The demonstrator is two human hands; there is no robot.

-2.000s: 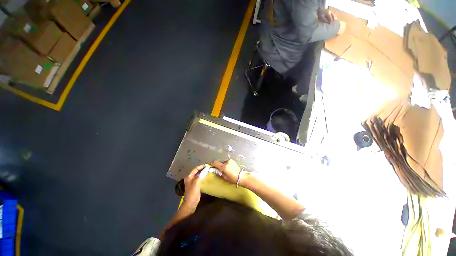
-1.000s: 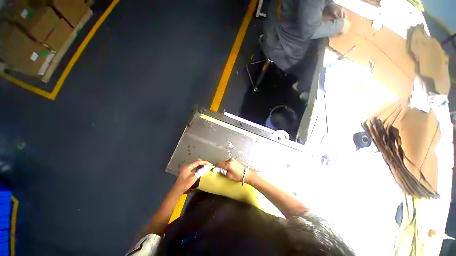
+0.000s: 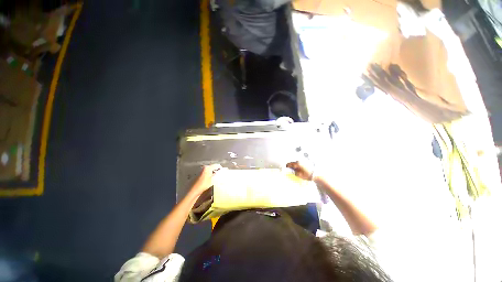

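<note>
A yellow panel (image 3: 253, 187) lies spread across the near edge of the dark board (image 3: 190, 157). It looks folded or open at its left end, where a brown part (image 3: 204, 204) shows. My left hand (image 3: 210, 172) grips its far left corner. My right hand (image 3: 300, 170) holds its far right corner. Small white covers show at the fingertips. Glare and blur hide the finger detail of my right hand.
A white bench (image 3: 385, 182) is on the right, with brown panels (image 3: 418, 93), yellow strips (image 3: 459, 165) and a black round spool (image 3: 364, 91). A bin (image 3: 283, 104) stands beyond the board. A person in grey (image 3: 250, 25) is at the top. Cartons (image 3: 16, 121) are at left.
My hands have moved apart, and the yellow panel now shows wide and flat between them. Its brown left end is now visible. The view has turned and shifted.
</note>
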